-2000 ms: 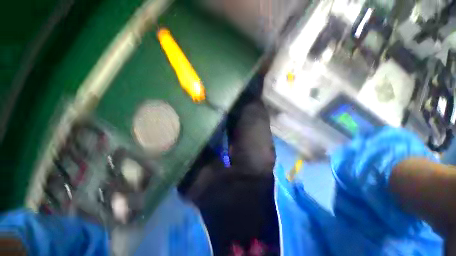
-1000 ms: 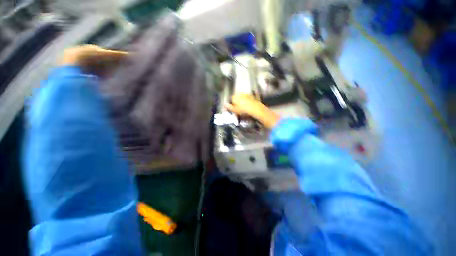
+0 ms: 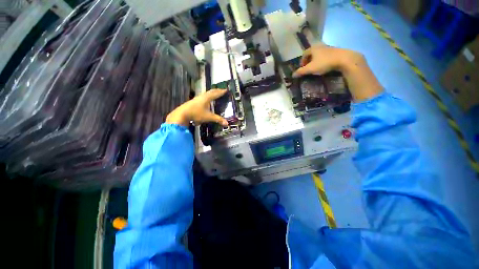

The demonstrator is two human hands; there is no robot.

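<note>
The white benchtop machine [image 3: 278,113] stands in front of me, with a small lit screen [image 3: 277,151] on its front. My left hand [image 3: 198,109] is at the left fixture, thumb and fingers spread around a phone unit [image 3: 226,109] lying in it; whether they grip it cannot be told. My right hand [image 3: 332,64] is over the right fixture [image 3: 313,91], fingertips at its upper left edge. A dark unit seems to lie in that fixture; the palm and fingers hide part of it.
A tall stack of clear trays [image 3: 100,100] stands left of the machine. An orange screwdriver end [image 3: 120,223] shows beside my left sleeve. A red button [image 3: 346,134] is on the machine front. Yellow-black tape [image 3: 404,52] crosses the blue floor. A cardboard box [image 3: 462,76] is at far right.
The view has turned from the green bench to the machine. My left hand has moved from the tray stack to the left fixture. My right hand has moved from the machine's left side to the right fixture.
</note>
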